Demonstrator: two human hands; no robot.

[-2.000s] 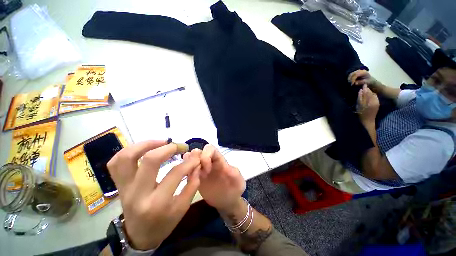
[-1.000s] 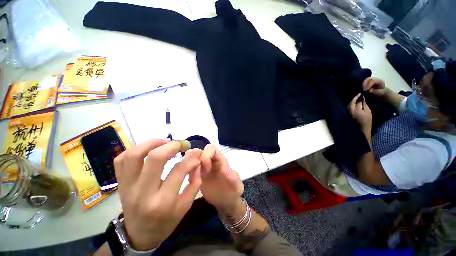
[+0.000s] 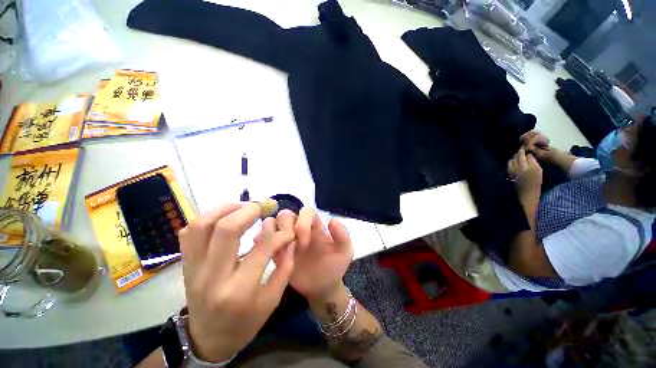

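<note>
My left hand, with a watch at the wrist, and my right hand, with bracelets, meet over the white sheet. Their fingertips touch; whether anything small is between them is hidden. A small olive-tan thing shows at my left index fingertip; I cannot tell what it is. A round black lid shows partly behind the fingers. A short black piece lies on the sheet, with another dark tip just above my left hand. The phone, with orange keys showing, lies on a yellow book.
A black coat is spread beyond the sheet. Several yellow books and a glass mug of brownish liquid are at left. Clear plastic lies at the far left. A seated person handles a black garment at right, near a red stool.
The view has shifted slightly. My right fingers have opened out a little while the fingertips stay together. The phone's orange keys now show more clearly. The neighbour's head has turned down and away.
</note>
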